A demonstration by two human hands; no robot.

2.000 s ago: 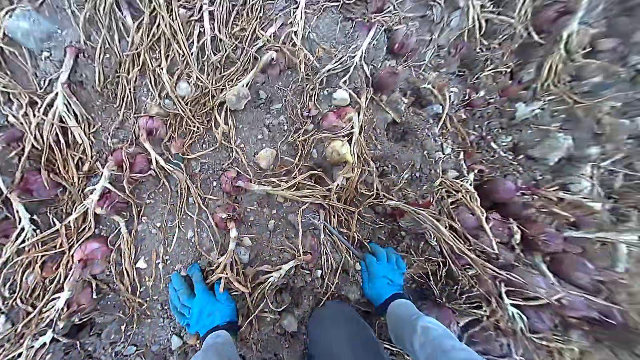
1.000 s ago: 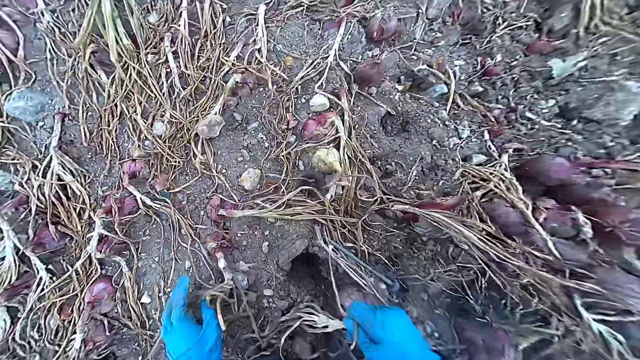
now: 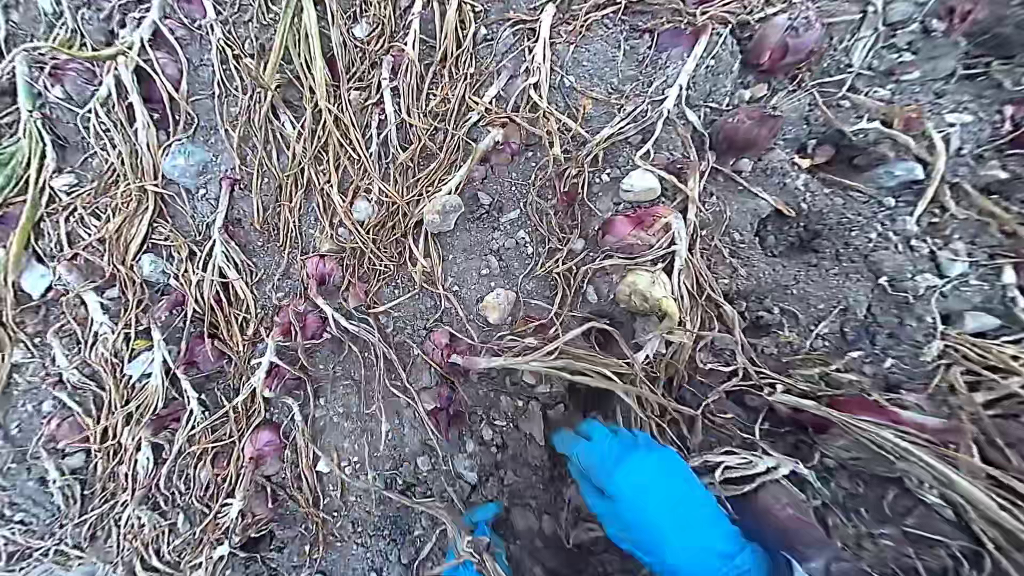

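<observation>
My right hand, in a blue glove, reaches into loose dark soil at the lower middle, its fingertips at the edge of a hollow below a bundle of dry onion stalks. Whether its fingers hold anything is hidden. Only part of my left hand, gloved in blue as well, shows at the bottom edge, with dry stalks across its fingers. A red onion lies on the soil above my left hand. Beyond the hollow sit a yellowish onion and a red onion among dry leaves.
Several red onions with withered tops lie at the left, one of them a small bulb. Pale stones dot the ground. More red onions sit at the upper right, and long dry stalks stretch across the lower right.
Two seconds ago both hands rested apart on the ground; my right hand has since moved to the hollow in the soil. The dark tool seen beside it earlier no longer shows. The view has moved closer.
</observation>
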